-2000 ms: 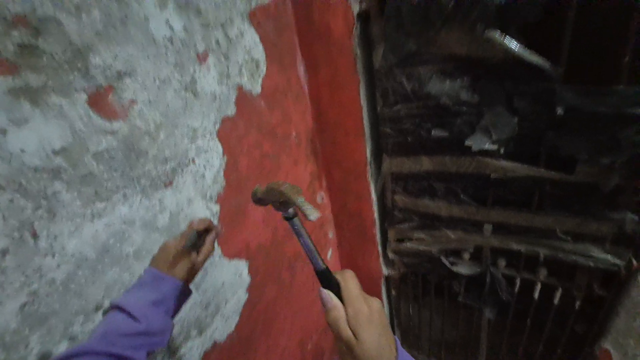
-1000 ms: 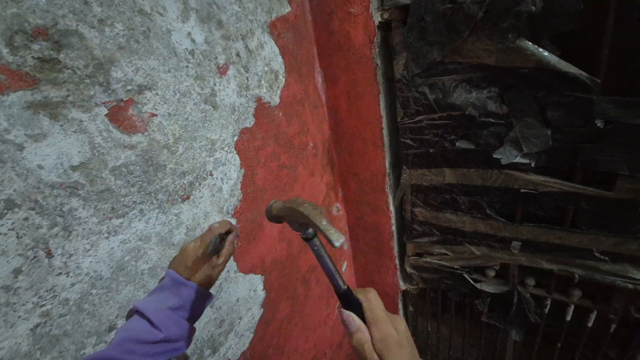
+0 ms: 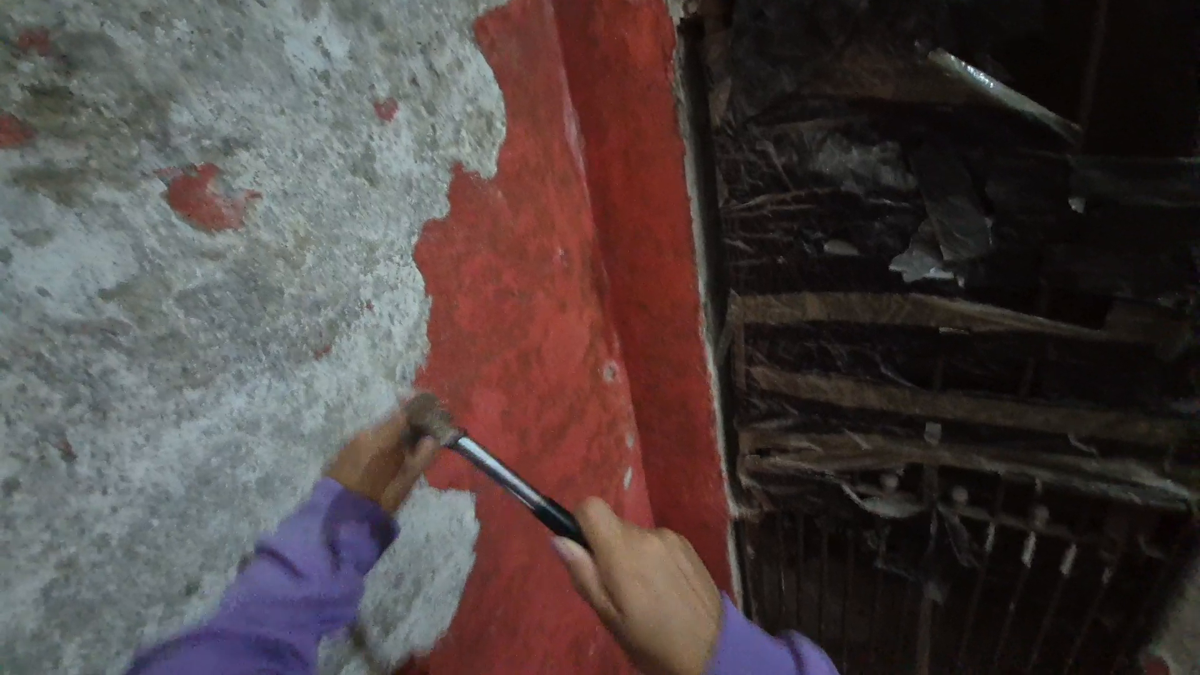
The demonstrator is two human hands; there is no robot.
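My right hand (image 3: 647,581) grips the black end of a claw hammer (image 3: 497,469) at the lower middle. The hammer's head is at my left hand (image 3: 380,459) and partly covers its fingers. My left hand is curled close to the wall, at the border between red paint (image 3: 525,347) and bare grey plaster (image 3: 234,328). What it holds is hidden now; the earlier frames show a short dark tool, its kind not clear, between its fingers. Both forearms wear purple sleeves.
A red wall corner (image 3: 656,309) runs down to a pale edge at the right. Beyond it stands a dark metal grille (image 3: 900,581) with torn plastic sheeting (image 3: 947,216) and brown strips (image 3: 937,403) across it. Small red patches (image 3: 211,197) remain on the plaster.
The hammer's head has moved left, from over the red paint to my left hand. The dark tool in my left hand, visible before, is now hidden.
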